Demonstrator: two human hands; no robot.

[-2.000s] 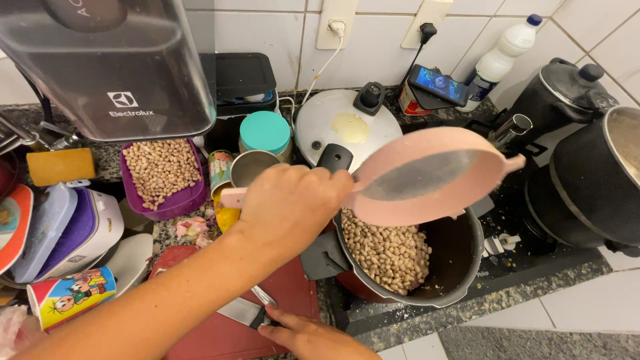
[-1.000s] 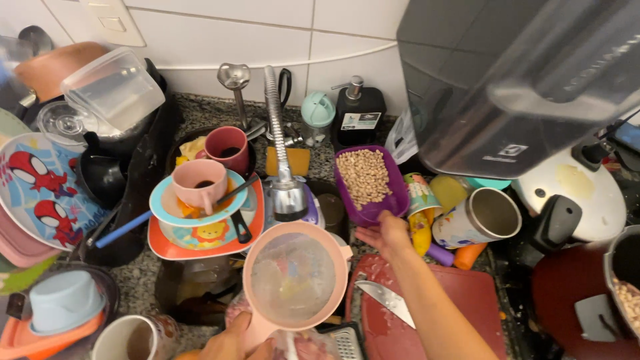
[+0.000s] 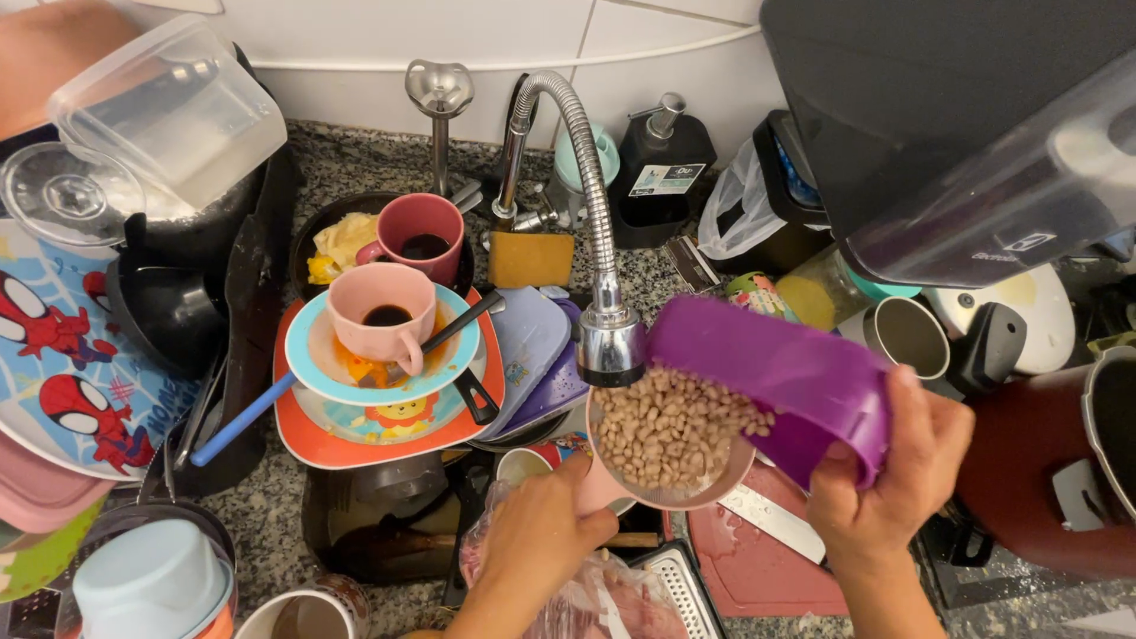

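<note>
My right hand (image 3: pixel 896 461) grips the purple plastic container (image 3: pixel 772 355), tipped on its side over the pink strainer. Beans (image 3: pixel 666 430) lie heaped in the strainer, with some at the container's lower edge. My left hand (image 3: pixel 541 532) is closed around the handle of the pink strainer (image 3: pixel 741 470). Right above the strainer's back edge hangs the metal faucet head (image 3: pixel 611 346), close to the purple container; no water is seen coming from it. Beneath the strainer are a patterned cup (image 3: pixel 524 463) and a plastic bag of meat (image 3: pixel 612 595), partly hidden.
Stacked plates (image 3: pixel 302 426) with pink cups (image 3: pixel 382 311) stand left of the faucet. A knife (image 3: pixel 772 524) lies on a red cutting board (image 3: pixel 737 577). At the right is a red pressure cooker (image 3: pixel 1021 470); a grater (image 3: pixel 679 586) lies near the front. A water purifier (image 3: pixel 958 133) overhangs the back right.
The purple container, upright with beans at the right of the sink, is now lifted and tipped over the strainer. Beans now fill the strainer, which was empty. The view has swung left from the cooker.
</note>
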